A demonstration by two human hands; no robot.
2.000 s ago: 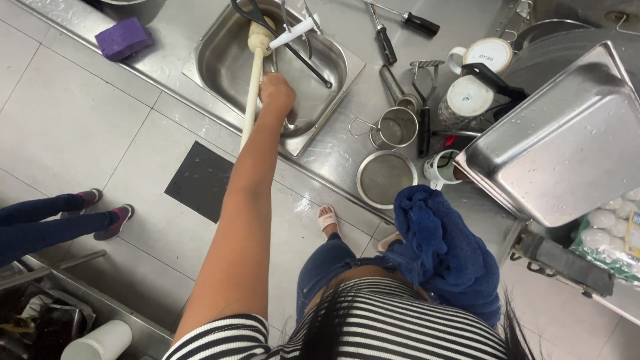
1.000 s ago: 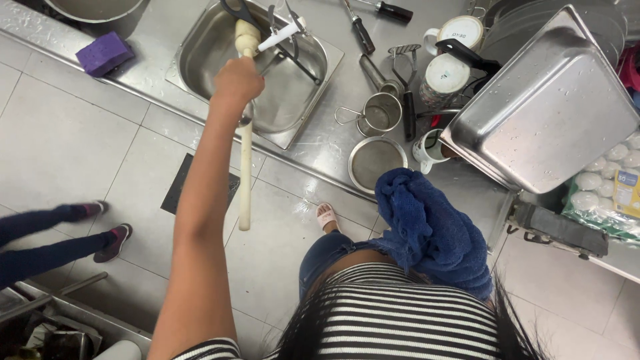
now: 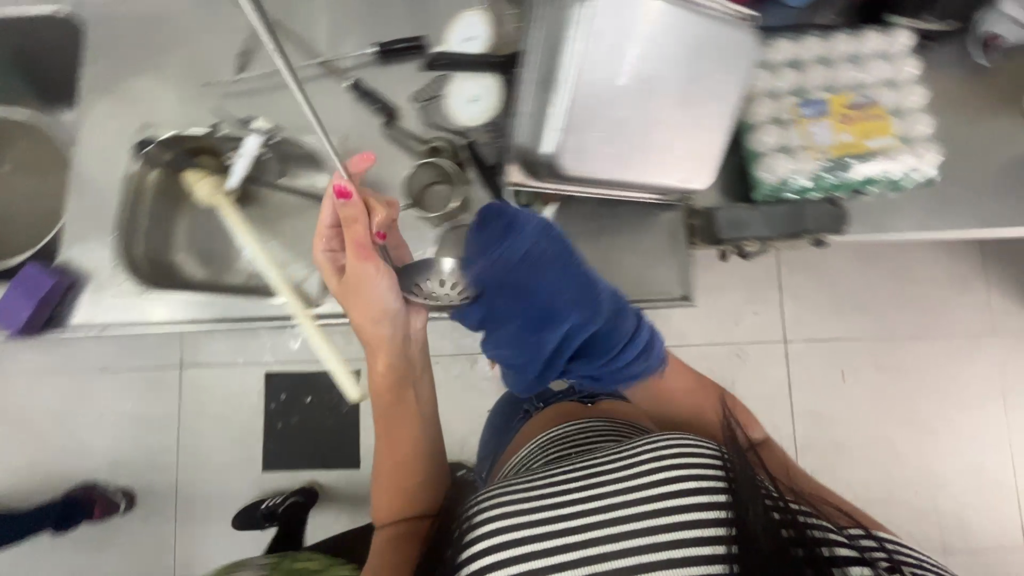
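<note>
My left hand (image 3: 364, 248) holds a metal slotted spoon (image 3: 438, 282) by its long thin handle, close to the perforated bowl. The bowl touches the edge of a blue towel (image 3: 552, 304). That towel covers my right hand, whose forearm comes in from the lower right; its fingers are hidden inside the cloth. To the left, a long pale utensil handle (image 3: 276, 284) leans out of a metal sink basin (image 3: 172, 240) over the counter's front edge. A white-handled utensil (image 3: 246, 156) rests in the basin too.
Behind my hands are a small metal strainer cup (image 3: 434, 189), mugs (image 3: 472, 98) and black-handled tools (image 3: 400, 48). A large steel pan (image 3: 640, 96) and a tray of eggs (image 3: 840, 120) lie to the right. A purple sponge (image 3: 34, 298) sits left. Another person's shoe (image 3: 276, 508) is on the floor.
My left hand has moved from the sink to beside the blue towel and now holds the slotted spoon. The towel has risen with my right hand in it. The view has shifted right.
</note>
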